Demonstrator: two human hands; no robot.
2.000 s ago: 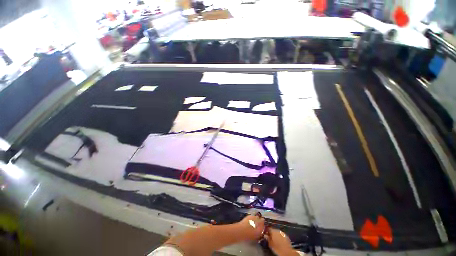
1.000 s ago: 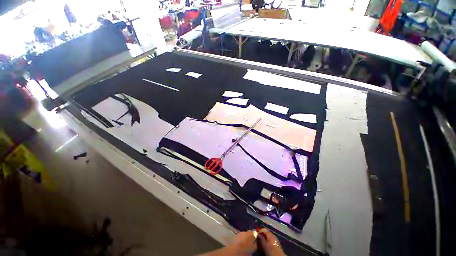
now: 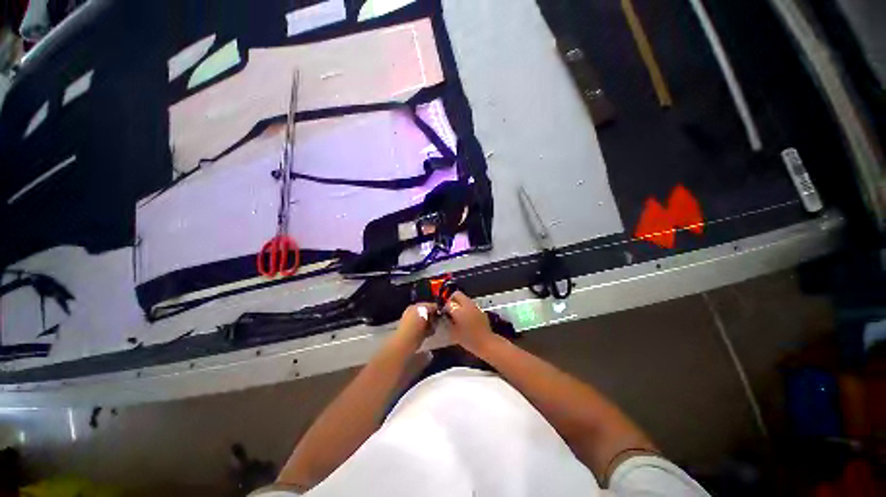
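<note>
My left hand [image 3: 418,322] and my right hand [image 3: 466,322] are close together at the bed's front rail. Both hold a small dark bundle [image 3: 424,291] with an orange-red thing, perhaps a clip [image 3: 442,286], on it. The fingers hide part of it. Tangled black strips [image 3: 311,318] lie just left of my hands. Long shears with red handles [image 3: 280,256] lie on the pinkish lit area to the left. Smaller dark-handled scissors [image 3: 551,275] lie right of my hands.
The pale front rail [image 3: 670,283] runs across before me. Black fabric sheet [image 3: 117,121] with white openings lies on the left. Two orange-red pieces [image 3: 670,216], a yellow-brown strip [image 3: 648,53] and a white strip [image 3: 729,78] lie on the right.
The view has swung and tilted down, so my forearms and white-clothed front now show. My hands remain together at the front rail, and the orange-red thing between them shows more clearly.
</note>
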